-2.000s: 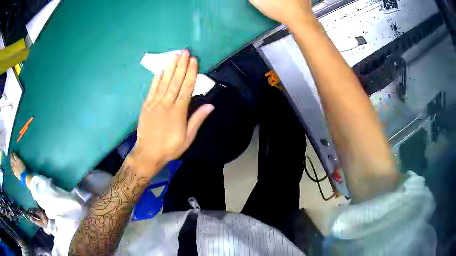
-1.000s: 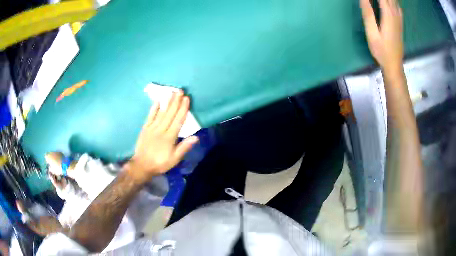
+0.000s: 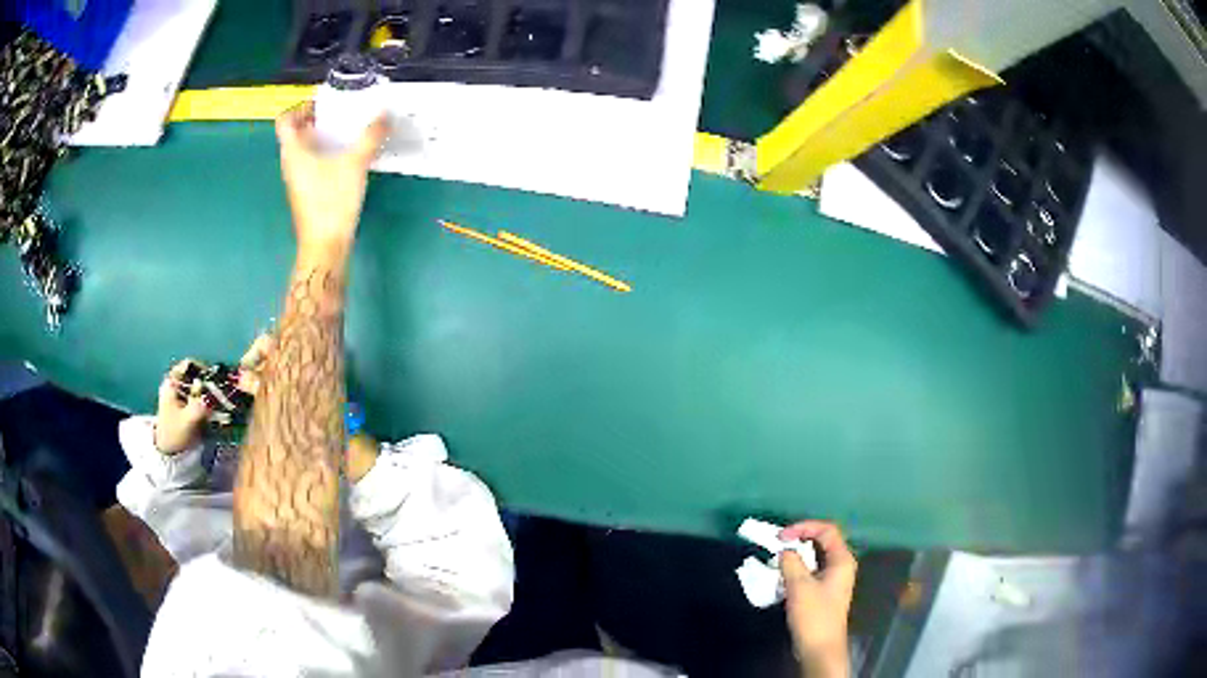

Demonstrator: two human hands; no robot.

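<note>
My left hand [image 3: 324,166] is stretched far forward at the upper left, closed around a white bottle [image 3: 350,109] with a dark top, at the white paper sheet [image 3: 556,148]. My right hand [image 3: 821,583] is at the bench's front edge, lower right, pinching a crumpled white wipe [image 3: 764,579]. Two thin orange-yellow sticks [image 3: 536,254] lie crossed on the green mat [image 3: 741,358].
A black tray [image 3: 530,47] with square pockets lies at the back. Another black tray [image 3: 973,199] holds round units at the right rear, beside a yellow frame [image 3: 860,99]. Another worker's hand [image 3: 183,413] holds small dark parts at the left. A pale machine surface [image 3: 986,609] is lower right.
The view has swung left. My left hand has left the wipe on the mat and reached forward to grip the bottle. My right hand has come back to the front edge and now holds the wipe.
</note>
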